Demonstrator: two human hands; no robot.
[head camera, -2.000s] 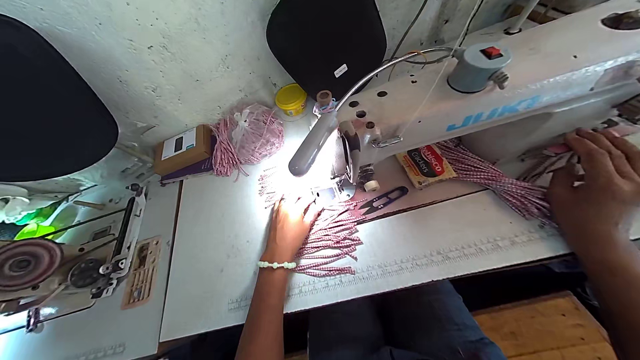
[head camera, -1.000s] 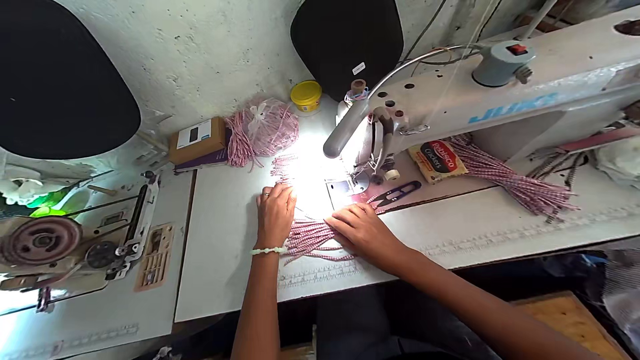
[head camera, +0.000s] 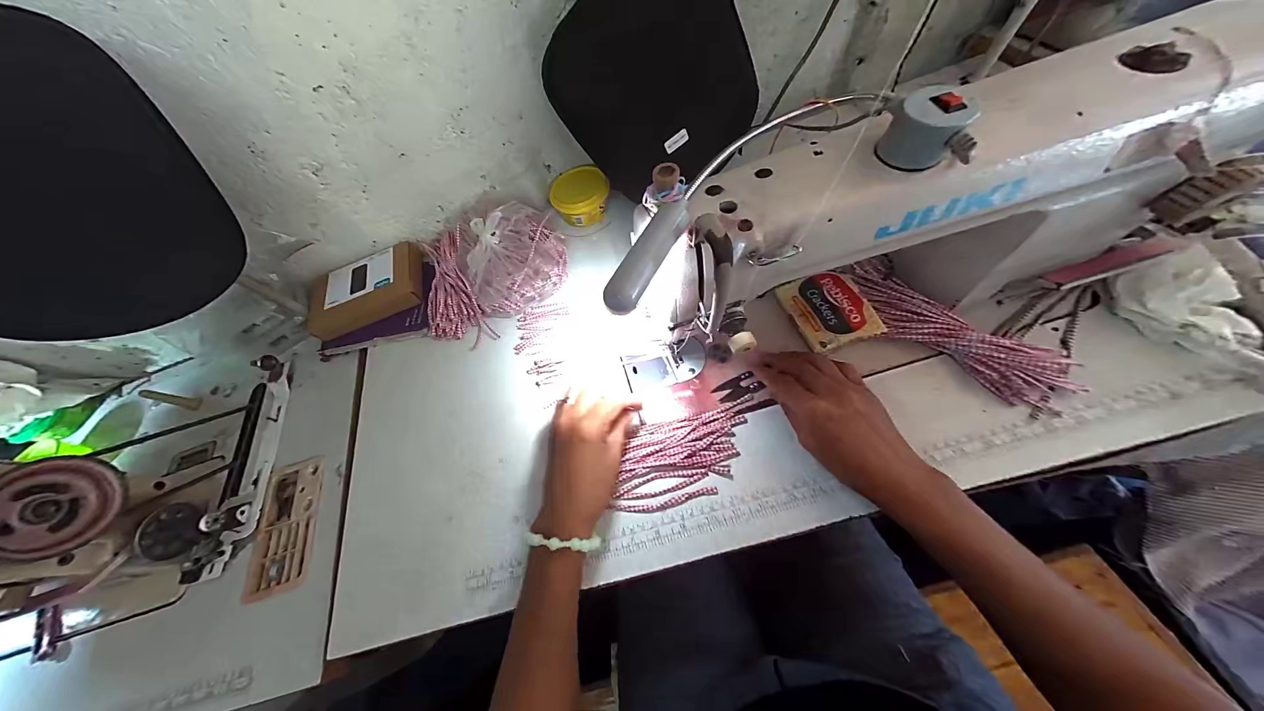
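Observation:
My left hand (head camera: 591, 434) rests on the white table at the left end of a fan of red-and-white checked fabric cords (head camera: 676, 459), its fingertips in the lamp's glare. Whether it pinches a cord cannot be told. My right hand (head camera: 825, 405) lies palm down beside the thread snips (head camera: 739, 387), its fingertips near a small cream-coloured roll (head camera: 741, 342). What is under its fingers is hidden. Between and beyond the hands is the needle plate (head camera: 652, 370) of a Juki sewing machine (head camera: 1027, 128). Short checked pieces (head camera: 540, 341) lie left of the plate.
A grey lamp (head camera: 647, 257) hangs over the plate. Behind stand a yellow tub (head camera: 580, 195), a plastic bag of cords (head camera: 515, 259) and a cardboard box (head camera: 400, 272). A cracker packet (head camera: 829, 311) and another cord bundle (head camera: 978, 346) lie right. A second machine (head camera: 148, 513) is at far left.
My right hand came from the far right to the cords by one second ago, and has since moved right, off the cords to beside the snips. My left hand stays at their left end.

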